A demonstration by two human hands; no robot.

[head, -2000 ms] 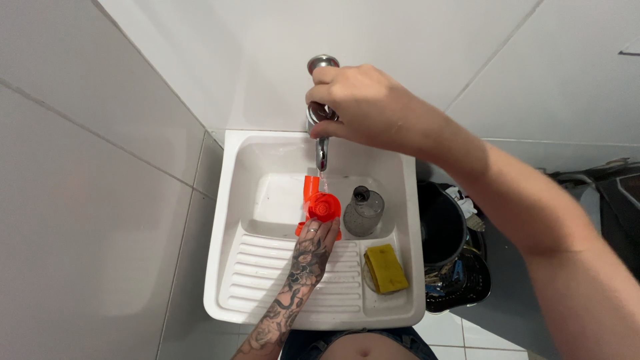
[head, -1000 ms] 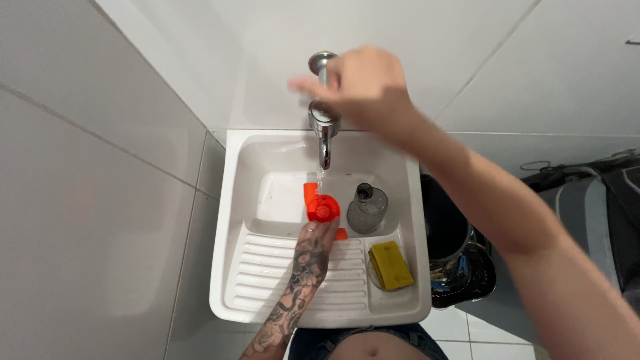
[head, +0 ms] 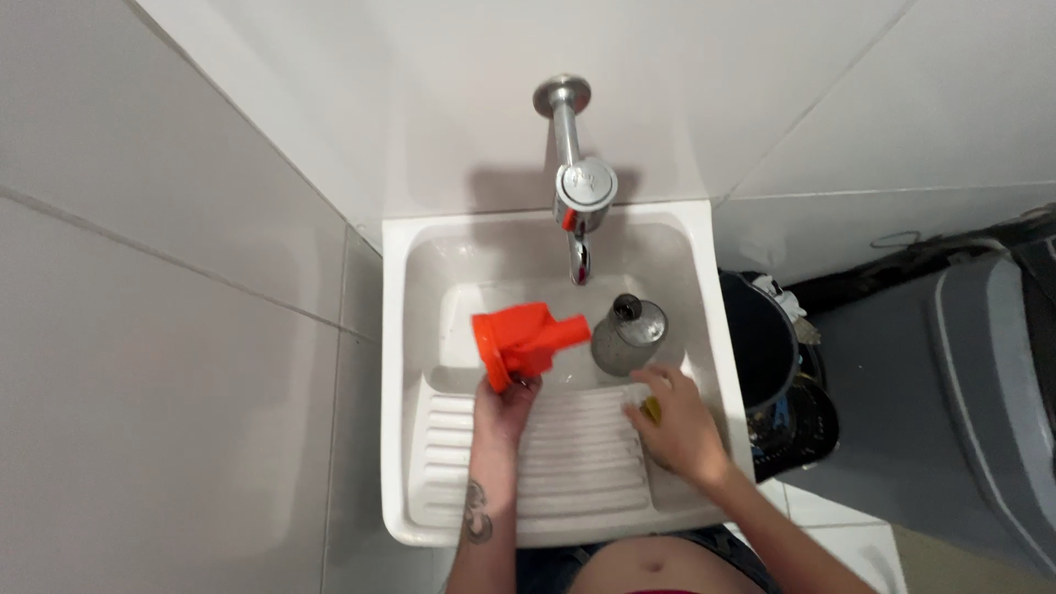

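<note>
My left hand (head: 507, 404) grips an orange plastic part (head: 524, 338) with a round rim and a short spout, held above the sink basin with the spout pointing right. My right hand (head: 672, 421) is over the right side of the washboard, its fingers around a yellow sponge (head: 652, 409) that is mostly hidden. Just beyond that hand a translucent grey bottle (head: 629, 337) with a dark open neck stands in the basin. The chrome faucet (head: 584, 194) hangs over the basin, and no stream of water shows under its spout.
The white sink (head: 396, 330) has a ribbed washboard (head: 577, 462) at its near side. Tiled walls (head: 190, 330) rise at the left and behind. Right of the sink are a black bucket (head: 755, 338) and a large grey plastic container (head: 891, 388).
My right hand has left the faucet and come down to the sponge. My left hand has lifted the orange part, whose spout now points right. The water seen running earlier no longer shows.
</note>
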